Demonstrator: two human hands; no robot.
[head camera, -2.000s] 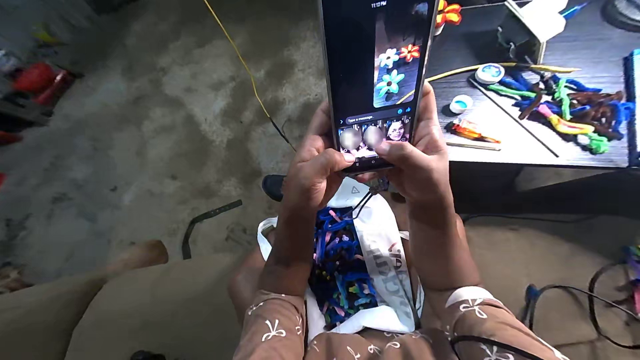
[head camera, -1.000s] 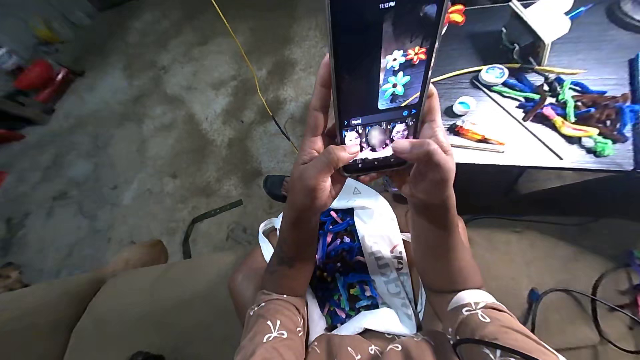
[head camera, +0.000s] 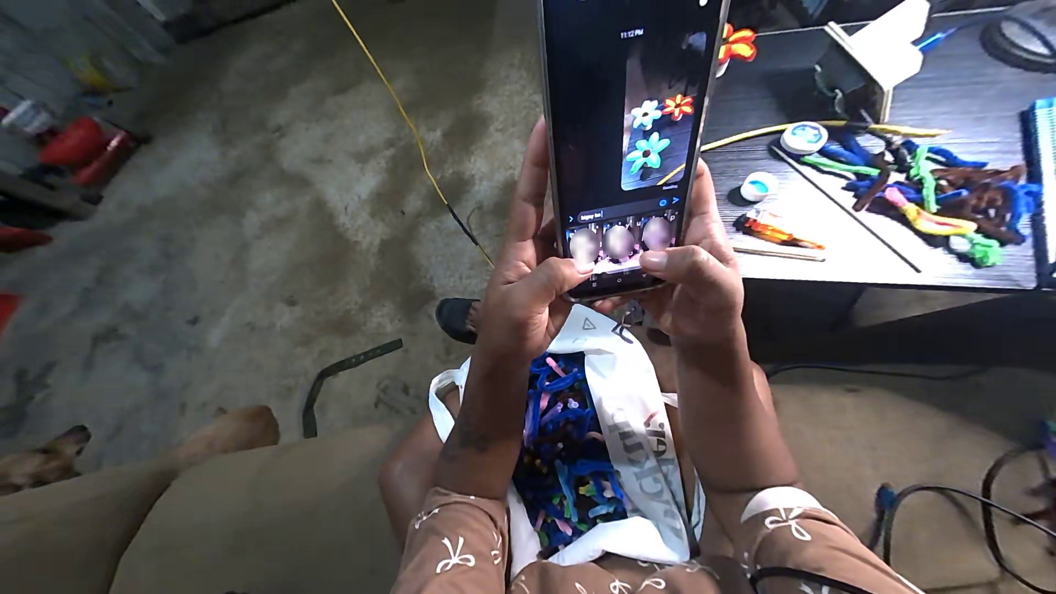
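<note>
Upright between both hands is a smartphone (head camera: 594, 107), its lit screen showing a photo of flower shapes above a keyboard with pictures behind it. My left hand (head camera: 536, 264) grips its lower left side, thumb at the bottom of the screen. On the lower right side, my right hand (head camera: 701, 272) grips it too, its thumb also over the keyboard. The fingers behind the phone are partly hidden. Below the hands, a white plastic bag (head camera: 635, 412) lies open on the lap, full of blue, pink and green fuzzy pieces (head camera: 569, 454).
On the dark table at right lie colourful pipe-cleaner pieces (head camera: 949, 190), a thin stick (head camera: 850, 210), small round containers (head camera: 803, 138) and an orange flower (head camera: 737, 43). A yellow cable (head camera: 396, 99) crosses the concrete floor. A dog (head camera: 49, 462) is at lower left, beyond the sofa (head camera: 272, 511); black cables lie at right.
Text has appeared in the phone's message field, and the thumbs have shifted slightly over the keyboard. Both hands have kept hold of the phone.
</note>
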